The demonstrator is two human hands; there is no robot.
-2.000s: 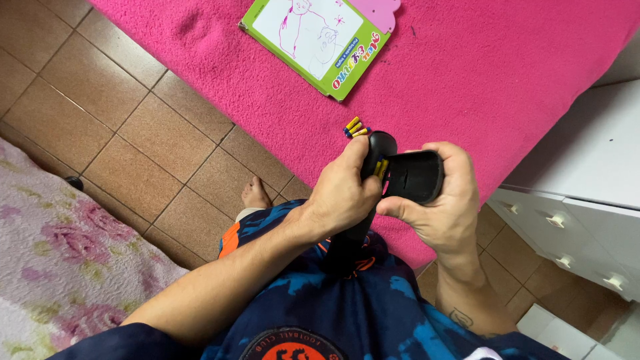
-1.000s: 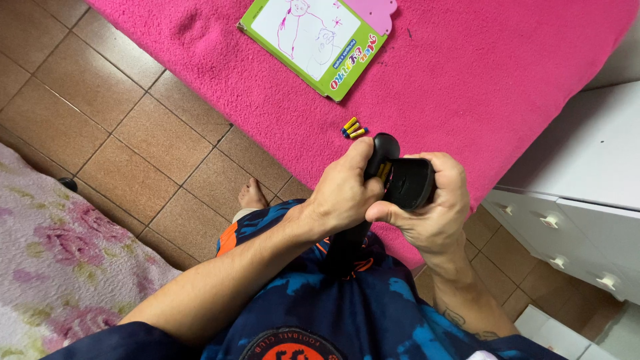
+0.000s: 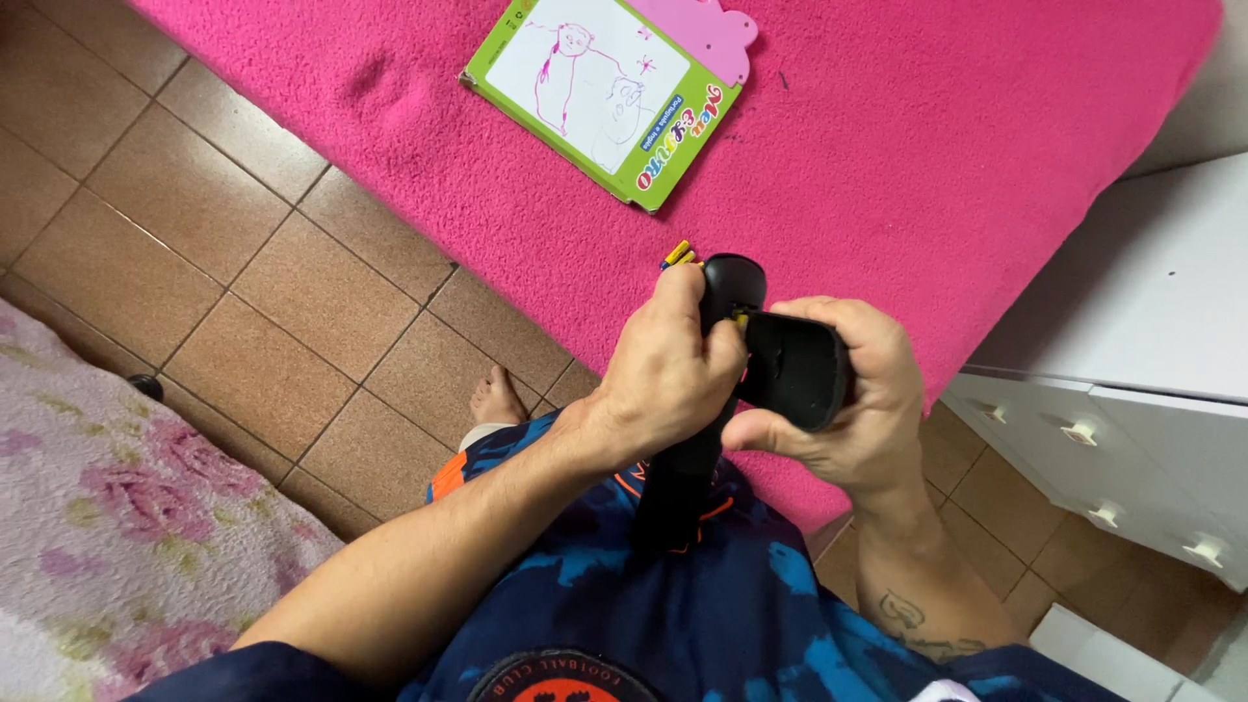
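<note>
My left hand (image 3: 673,366) grips one part of a black case (image 3: 733,283), its thumb and fingers near a yellow item (image 3: 741,320) inside. The case's hollow black half (image 3: 799,369) lies open to the right, with my right hand (image 3: 858,390) curled round its outer edge. A black strap-like piece (image 3: 673,487) hangs below my left hand over the patterned shirt. Several small yellow and blue cylinders, perhaps batteries (image 3: 680,255), lie on the pink cloth just beyond my left thumb, partly hidden.
A green-bordered drawing board or box (image 3: 673,161) with a pink piece behind it (image 3: 726,39) lies on the pink terry cover (image 3: 409,127). At the right stands a white drawer cabinet (image 3: 1121,292). A floral blanket (image 3: 146,517) is at lower left, beside the tiled floor (image 3: 263,302).
The hollow half of the case has tilted in my right hand, so that its inside shows more than one second ago. Both hands keep their holds.
</note>
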